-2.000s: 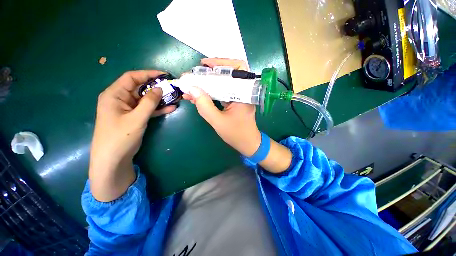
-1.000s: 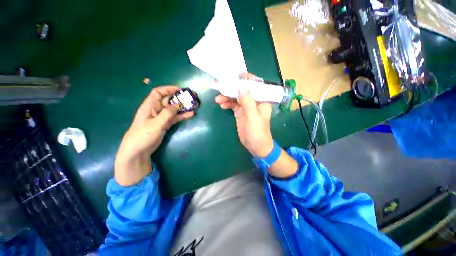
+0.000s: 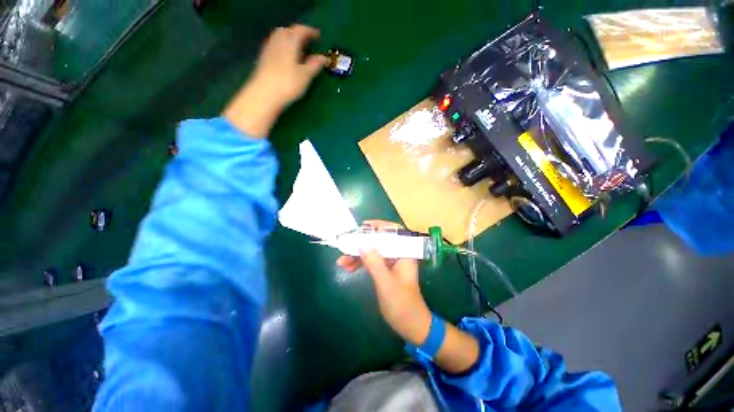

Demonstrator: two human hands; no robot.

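Observation:
My left hand (image 3: 283,71) is stretched far forward at the upper middle, its fingers apart. A small black module (image 3: 340,63) with a white part and orange bits lies on the green mat just right of its fingertips; whether they touch is unclear. My right hand (image 3: 394,291) is shut on the dispensing syringe (image 3: 391,245), a white-filled barrel held nearly level with its tip pointing left. A green cap (image 3: 435,246) and clear hose are at its rear. The white paper sheet (image 3: 315,195) lies behind the syringe tip.
The black controller (image 3: 515,145), wrapped in plastic, stands on the right beside a tan cardboard sheet (image 3: 410,173). Another plastic-covered tan piece (image 3: 656,36) lies upper right. More small modules (image 3: 100,219) and a metal rail (image 3: 56,310) are at left. Blue cloth (image 3: 696,205) shows far right.
My left hand has moved far forward from in front of me and no longer grips a module. The syringe remains in my right hand. The view has shifted, showing more of the controller.

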